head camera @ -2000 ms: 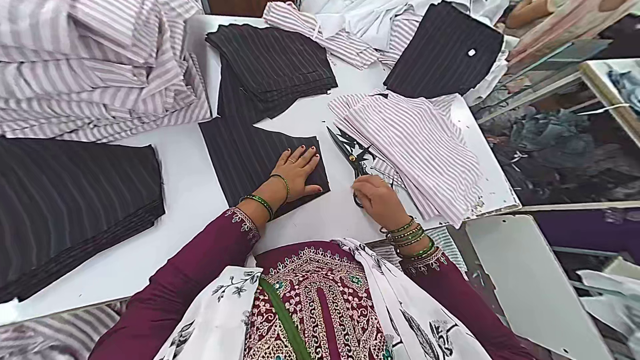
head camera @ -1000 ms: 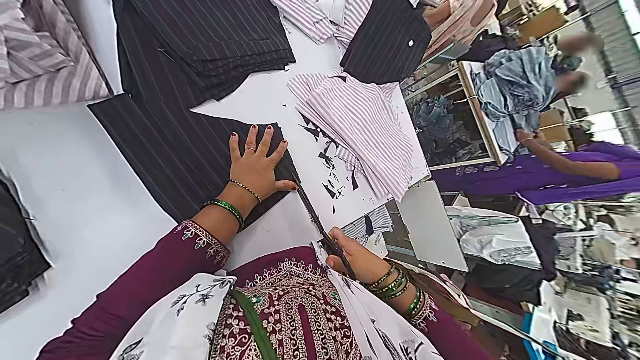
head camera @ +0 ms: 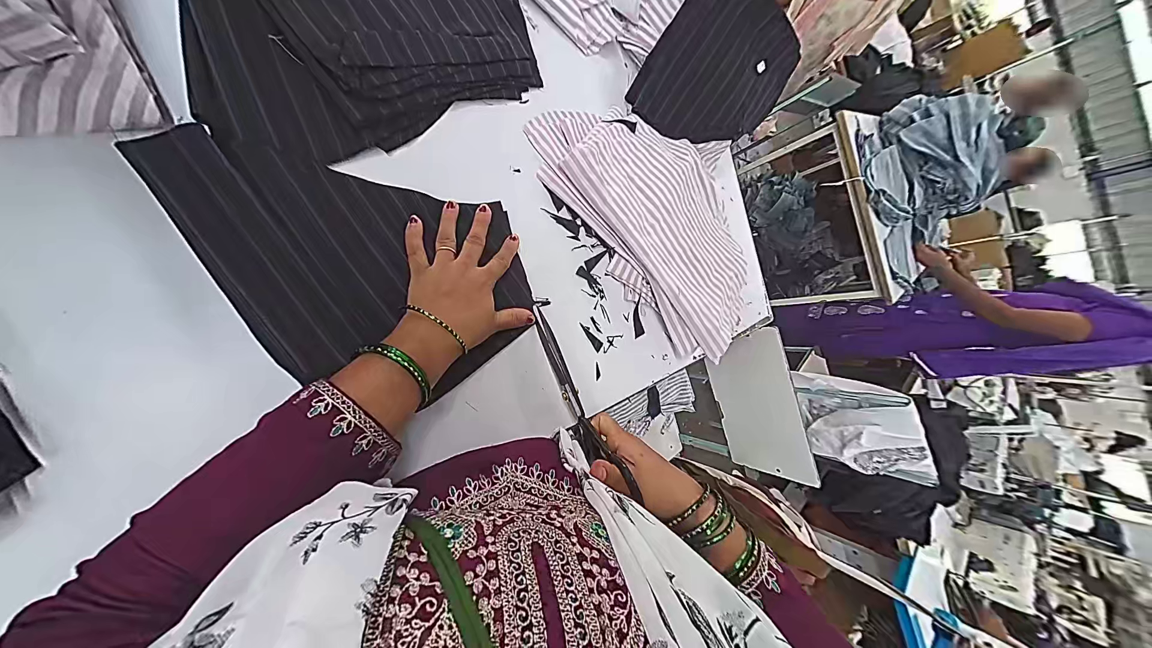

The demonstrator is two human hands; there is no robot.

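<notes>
My left hand point(head camera: 459, 288) lies flat with spread fingers on a black pinstriped fabric panel point(head camera: 297, 252). Around the handles of long fabric scissors point(head camera: 565, 382) my right hand point(head camera: 643, 463) is closed, low and to the right. The blade tips are by the panel's right edge, just beyond my left thumb; whether they touch the cloth I cannot tell. Small black fabric scraps point(head camera: 594, 279) are scattered right of the scissors. Beside them lies a stack of pink-and-white striped fabric pieces point(head camera: 657, 216). A thick stack of black pinstriped pieces point(head camera: 432, 54) rests above the panel.
More black pinstriped cloth point(head camera: 720, 63) sits at the white table's point(head camera: 117, 288) far right. Striped cloth point(head camera: 72, 81) lies at upper left. Past the right edge stand a wooden-framed bin point(head camera: 796, 234) and a metal panel point(head camera: 765, 405). Another person in purple point(head camera: 1026, 315) handles blue-grey cloth.
The view has turned and shifted right. Two seconds ago the scissors lay more openly spread near the scraps; now they are at the panel's right edge. My left hand stays flat on the panel.
</notes>
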